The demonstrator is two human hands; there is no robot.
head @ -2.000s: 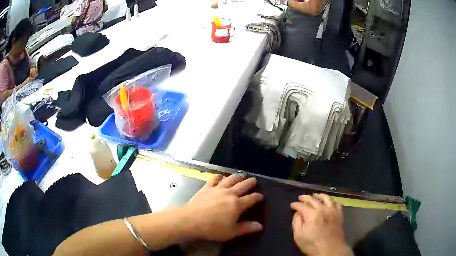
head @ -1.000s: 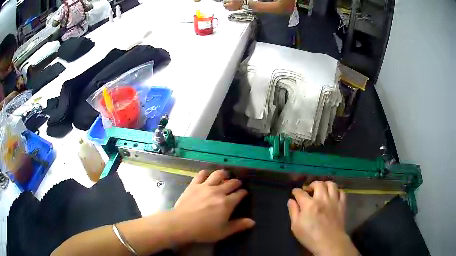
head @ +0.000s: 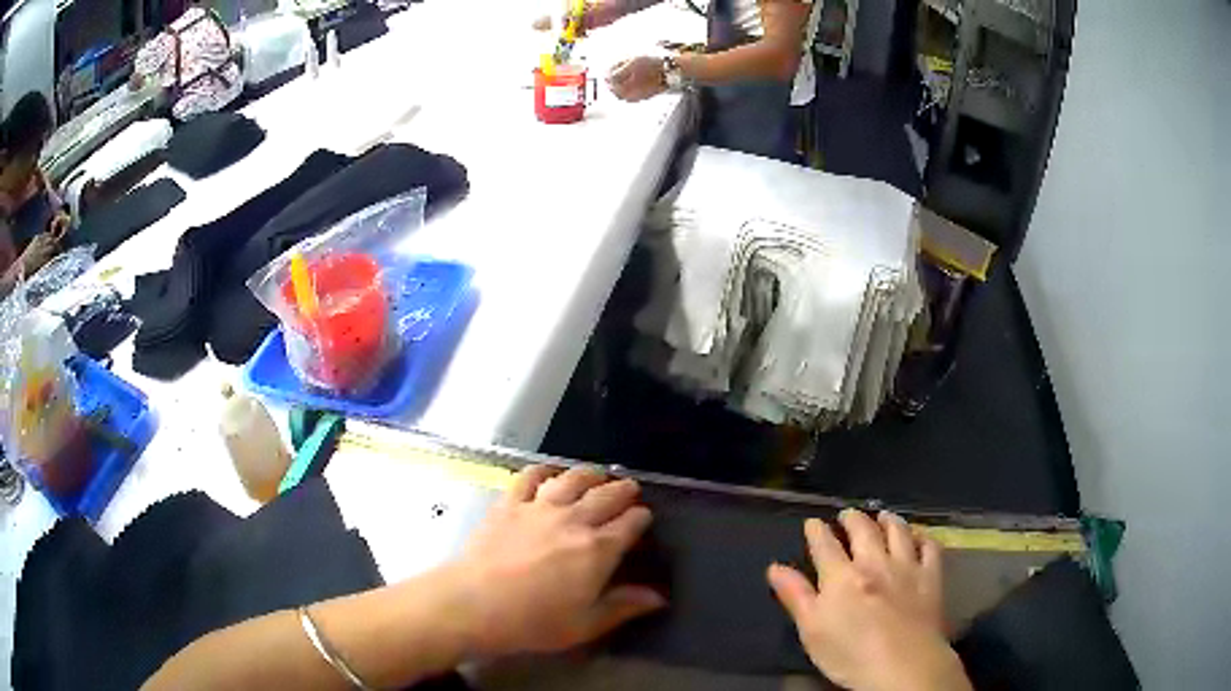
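Note:
A black panel (head: 722, 581) lies flat on the grey metal plate (head: 405, 520) of the machine, its far edge along the long bar (head: 648, 477). My left hand (head: 554, 560) lies palm down on its left side, fingertips near the bar. My right hand (head: 871, 594) lies palm down on its right side, fingers spread. A yellow strip (head: 439, 460) runs along the bar between green end brackets (head: 313, 450). The bar's upper green frame is not visible. My hands press on the panel without gripping it.
Waiting black panels (head: 189, 587) lie at left, another black heap (head: 1060, 634) at right. A glue bottle (head: 254, 439) and red glue pot (head: 348, 317) in a blue tray (head: 439, 324) stand beyond. Pale panels (head: 810, 297) hang behind the bar. A person's arm (head: 729, 65) reaches over the table.
The green frame, raised in view one second ago, has gone down out of view behind the bar. My right hand's fingers have spread. The other person's hands have moved near the far red pot.

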